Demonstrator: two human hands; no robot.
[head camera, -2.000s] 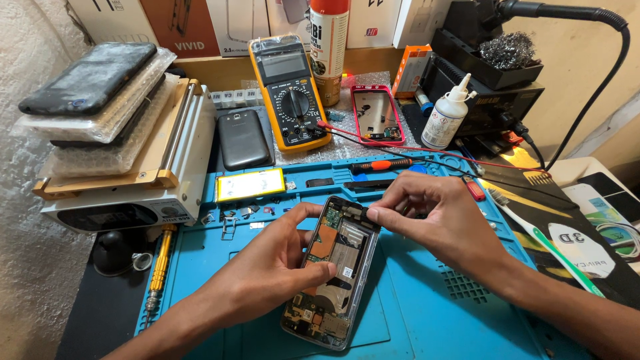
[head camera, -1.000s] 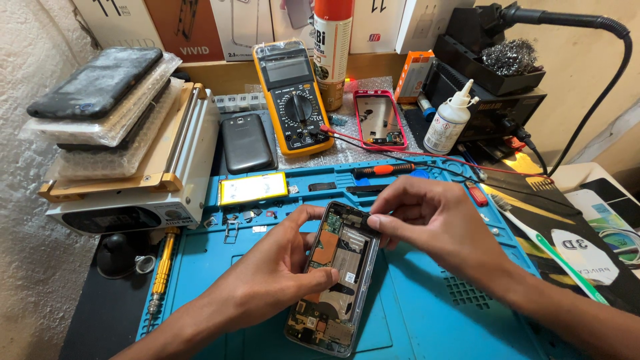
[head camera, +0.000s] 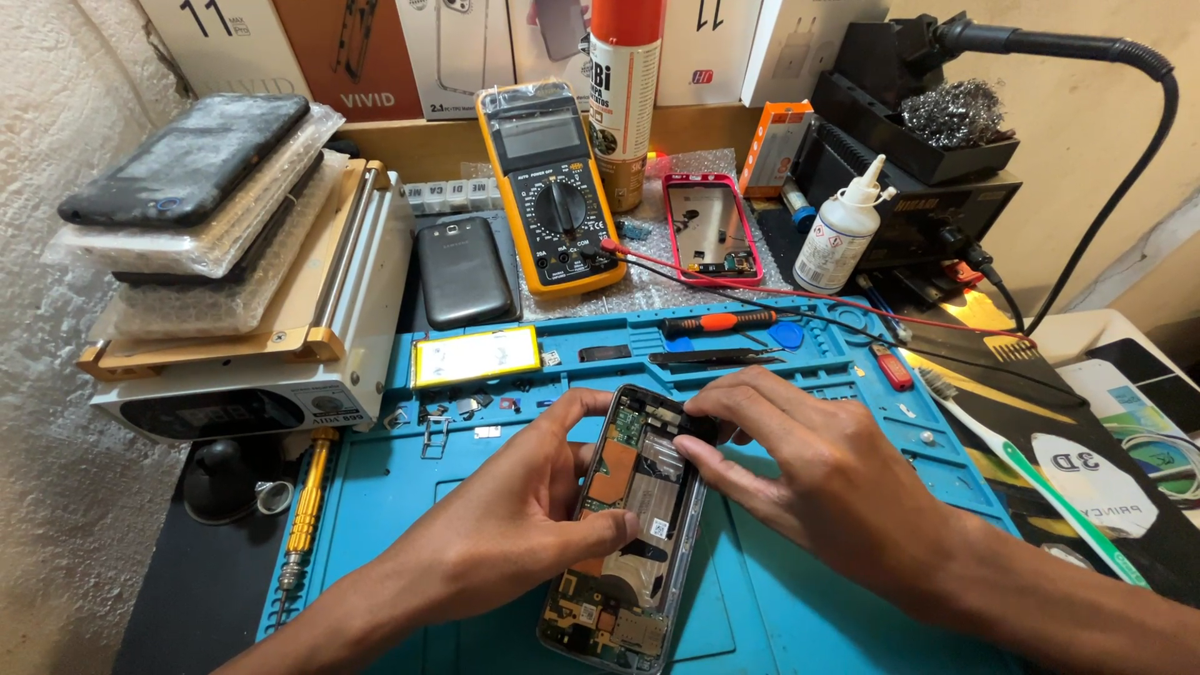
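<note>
An opened smartphone (head camera: 647, 506), its circuit boards, copper-coloured shielding and bare battery bay showing, is tilted above a blue silicone repair mat (head camera: 778, 619). My left hand (head camera: 525, 506) grips it by the left side, thumb across the inside and fingers behind the frame. At the phone's upper right corner, my right hand (head camera: 797, 450) pinches a small black part (head camera: 696, 429) between thumb and fingers; whether that part is loose or attached cannot be told. Beyond the phone, a yellow-edged battery (head camera: 476, 356), black tweezers (head camera: 717, 357) and an orange-and-black screwdriver (head camera: 720, 323) lie in the mat's upper trays.
A multimeter (head camera: 553, 187), a spray can (head camera: 623, 103) and a white bottle (head camera: 841, 230) stand behind the mat. Left is a screen separator machine (head camera: 347, 403) stacked with phones; right are a toothbrush (head camera: 1031, 478) and a soldering station (head camera: 956, 211). Test leads cross the back.
My right hand stays at the phone's upper right corner, its fingers now bent more closely over the edge. My left hand keeps its hold on the phone.
</note>
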